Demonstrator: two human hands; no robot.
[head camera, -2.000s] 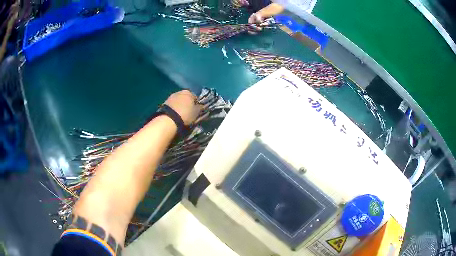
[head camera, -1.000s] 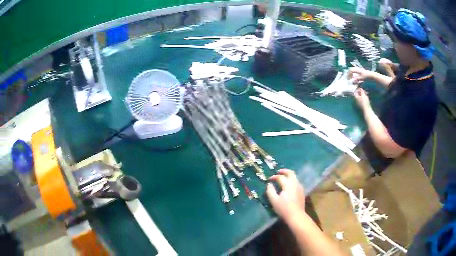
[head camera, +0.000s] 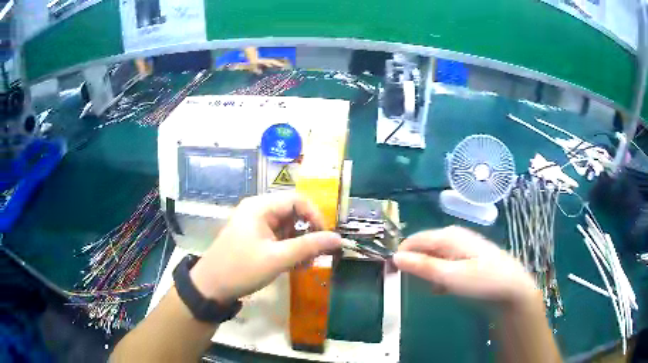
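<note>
A cream taping machine (head camera: 249, 117) stands in front of me, with an orange guard (head camera: 310, 305) on its right side. My left hand (head camera: 266, 244) is at the orange guard, its thumb and fingers closed around one end of a thin wire bundle (head camera: 366, 247). My right hand (head camera: 462, 262) pinches the other end of the bundle, right of the winding head (head camera: 366, 216). The bundle spans the short gap between the hands, in front of the metal plates. Its ends are hidden by my fingers.
Loose multicoloured harnesses (head camera: 117, 262) lie left of the machine. A white fan (head camera: 482, 174) and wrapped harnesses (head camera: 533, 227) are at right, with white strips (head camera: 607, 269) beyond. A blue tray (head camera: 25, 177) is far left. Another person's hand (head camera: 259, 62) shows behind the machine.
The view has swung back to the machine. My left hand is now at the orange guard, and my right hand has left the wrapped harnesses; both now hold a wire bundle at the winding head.
</note>
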